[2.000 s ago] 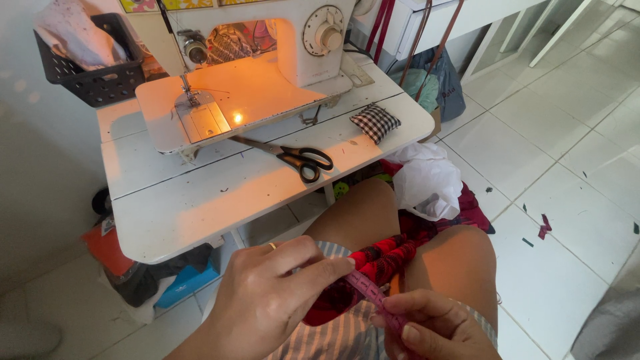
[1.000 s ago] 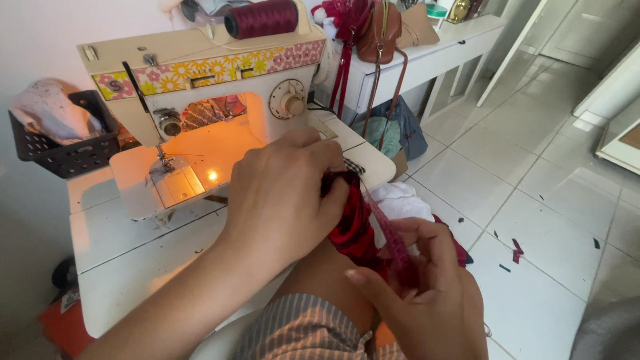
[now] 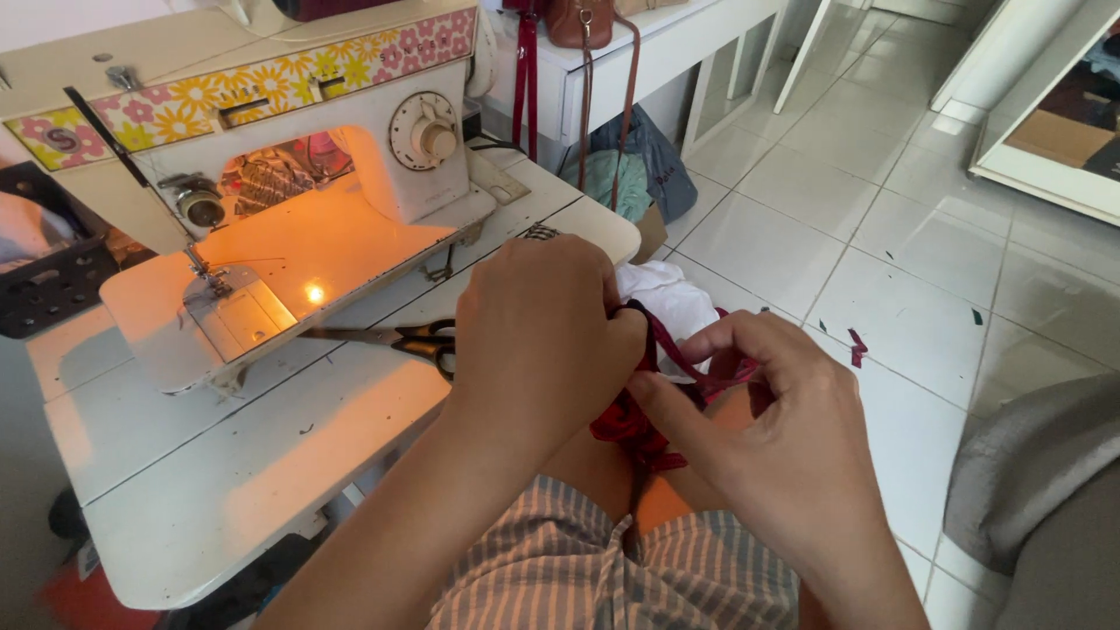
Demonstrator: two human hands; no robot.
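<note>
Above my lap, my left hand (image 3: 547, 337) is closed on red fabric (image 3: 623, 422) and the end of a dark red strip (image 3: 669, 350). My right hand (image 3: 770, 411) is beside it, thumb and forefinger around the strip, which loops between both hands. Part of the fabric is hidden behind my fingers. Black-handled scissors (image 3: 394, 336) lie on the white sewing table, their handles partly behind my left hand. A checked pincushion (image 3: 541, 232) shows just past my left knuckles.
A lit Singer sewing machine (image 3: 429, 188) stands on the sewing table (image 3: 175, 534). White cloth (image 3: 669, 302) lies beyond my knees. A black basket (image 3: 52, 289) is at the left, a white desk (image 3: 560, 83) behind. Fabric scraps (image 3: 857, 348) lie on the tiled floor.
Both hands have risen from my lap with the red fabric since the earliest frame. The strip, stretched between them a second ago, now hangs in a loop. The view has moved closer to the machine.
</note>
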